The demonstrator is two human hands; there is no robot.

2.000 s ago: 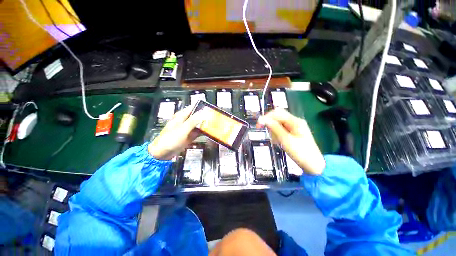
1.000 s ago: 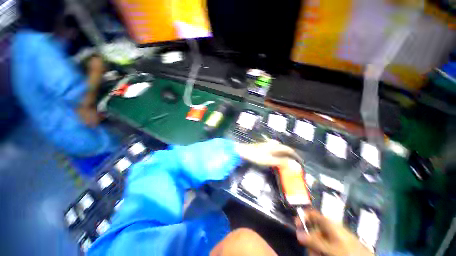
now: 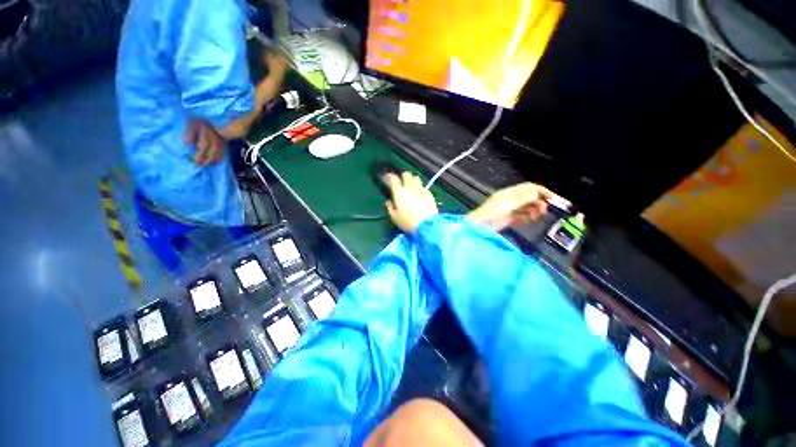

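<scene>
My arms in blue sleeves cross. My right hand [image 3: 410, 202] is at the left, over the bench, with its fingers on a black computer mouse [image 3: 384, 177]. My left hand [image 3: 511, 206] comes out behind the right sleeve, palm-side partly hidden, with its fingertips at a small white thing [image 3: 559, 202] beside a green-and-white box [image 3: 566, 232]. I cannot tell whether it holds anything. No lit handheld unit shows. A thin white cable [image 3: 467, 153] hangs in front of the orange monitor [image 3: 454, 48] and runs down behind my right hand.
Clear trays with several black units [image 3: 207, 298] stand low at the left. More units [image 3: 638, 356] lie in a tray at the lower right. A white puck [image 3: 332, 146] and an orange-red piece [image 3: 303, 132] lie farther left. A person in blue [image 3: 188, 105] sits beyond the bench.
The view has swung left. My hands have left the orange-screened unit over the tray; the unit is out of sight. My right hand is now at the mouse, my left hand by the green-and-white box.
</scene>
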